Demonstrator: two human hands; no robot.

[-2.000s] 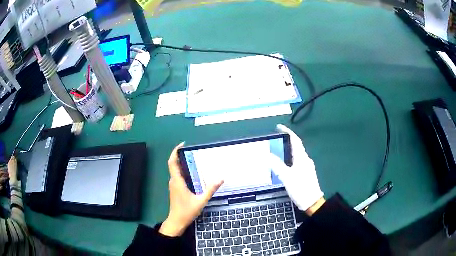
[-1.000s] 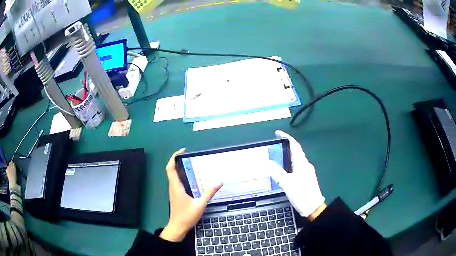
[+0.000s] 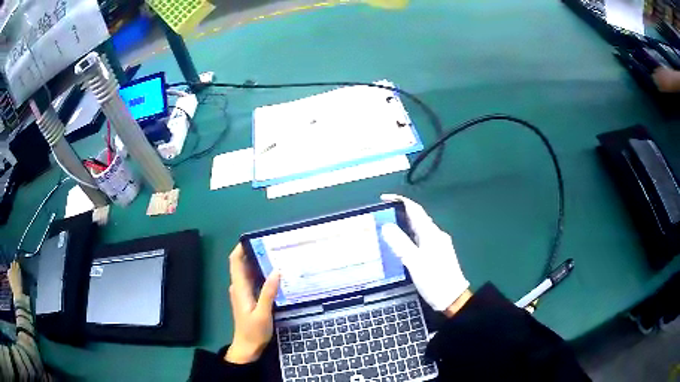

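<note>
A silver mini laptop with black keys (image 3: 356, 339) lies open in front of me at the bottom centre, its lower edge cut off by the frame. Its black-bordered touchscreen (image 3: 328, 257) shows a white window with blue at the sides. My left hand (image 3: 252, 310), bare, holds the screen's left edge, thumb over the front of the screen. My right hand (image 3: 431, 257), in a white glove, holds the screen's right edge, thumb over the front. The fingers behind the screen are mostly hidden.
A clipboard with papers (image 3: 332, 134) lies ahead, a looped black cable (image 3: 555, 179) to its right. Closed laptops on black foam lie left (image 3: 127, 289) and right (image 3: 656, 175). A pen cup (image 3: 115, 179), conduit posts and small monitor (image 3: 144, 97) stand back left. Other people's hands show at both edges.
The view has shifted, so bench items sit further left. My left thumb has moved from over the screen toward its left edge. Another person's hand now shows at the upper right.
</note>
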